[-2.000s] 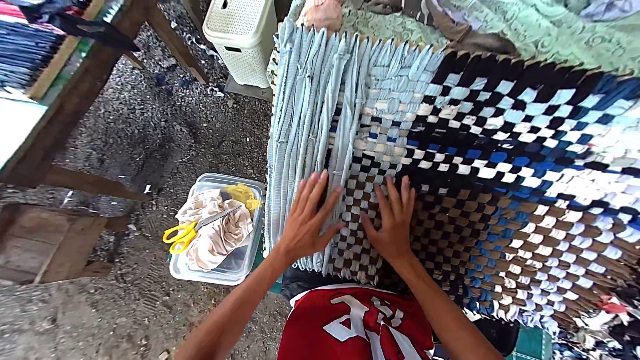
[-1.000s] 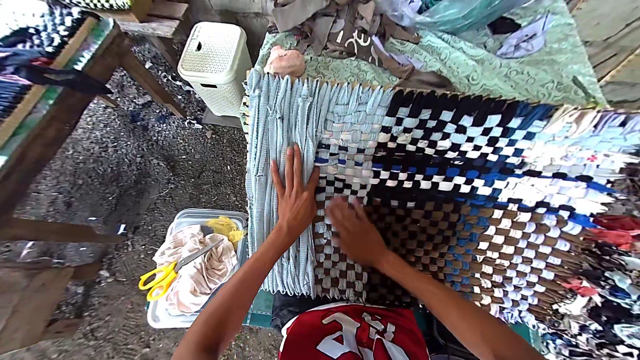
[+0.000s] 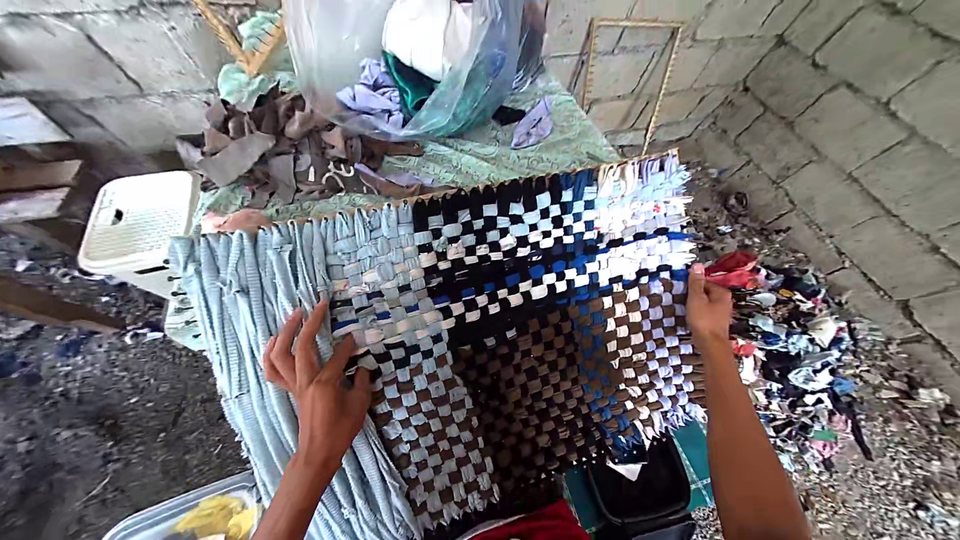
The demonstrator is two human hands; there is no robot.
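A rag mat (image 3: 517,300) of woven fabric strips, on a frame with a nailed edge, spans the middle of the view. Its left part is long light blue strips (image 3: 247,315); the rest is checkered in black, white, brown and blue. My left hand (image 3: 322,375) rests with bent, spread fingers where the blue strips meet the weave; something small and dark shows by its fingertips, too unclear to name. At the mat's right edge is my right hand (image 3: 709,304), thumb on top and fingers curled around the edge.
Behind the mat, a green patterned cloth (image 3: 577,142) bears brown fabric scraps (image 3: 277,150) and a clear plastic bag (image 3: 322,67) of cloth. A white lidded basket (image 3: 142,217) stands left, a plastic tub (image 3: 135,525) lower left. A scrap pile (image 3: 802,360) lies right, near a block wall (image 3: 870,127).
My right hand has moved from the middle of the mat to its right edge and taken hold there. My left hand's fingers are now more bent. The view has swung up and right.
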